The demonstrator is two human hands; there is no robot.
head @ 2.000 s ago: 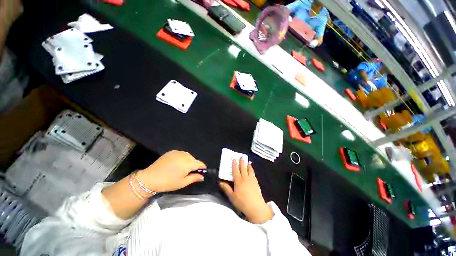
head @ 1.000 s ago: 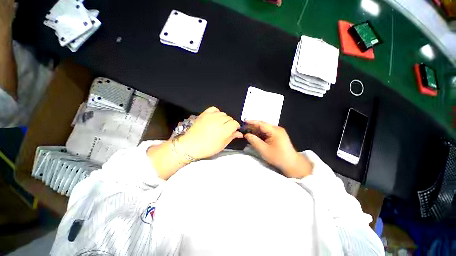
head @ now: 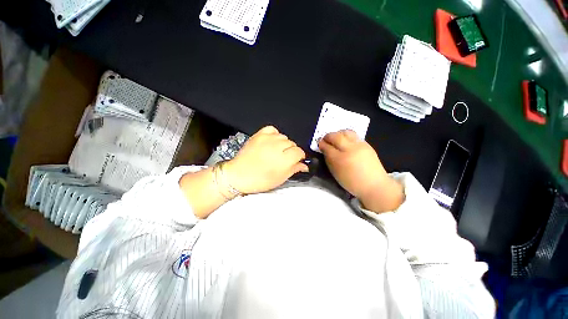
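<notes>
A white cover plate (head: 341, 124) lies on the black mat in front of me, its lower part under my right hand (head: 356, 163). The right fingertips are bent down onto the plate's lower left; any small part under them is hidden. My left hand (head: 268, 161) is just left of the plate, thumb and finger closed on a small dark strip (head: 309, 163), mostly hidden. A stack of cover plates (head: 423, 73) stands to the right, beyond the plate. Another low pile (head: 235, 17) with dark corner spots is at the top, left of centre.
A carton (head: 55, 93) with packed covers (head: 68, 198) is at lap level, left. A ring (head: 460, 112) and smartphone (head: 450, 174) lie right. Circuit boards (head: 470, 34) on red-orange pads are on the green belt. Loose covers (head: 73, 12) are top left. A black mesh thing (head: 539, 240) is far right.
The view has tilted down. My right hand has moved from the strip at my left fingertips onto the plate's lower part. My left hand still holds the strip beside it.
</notes>
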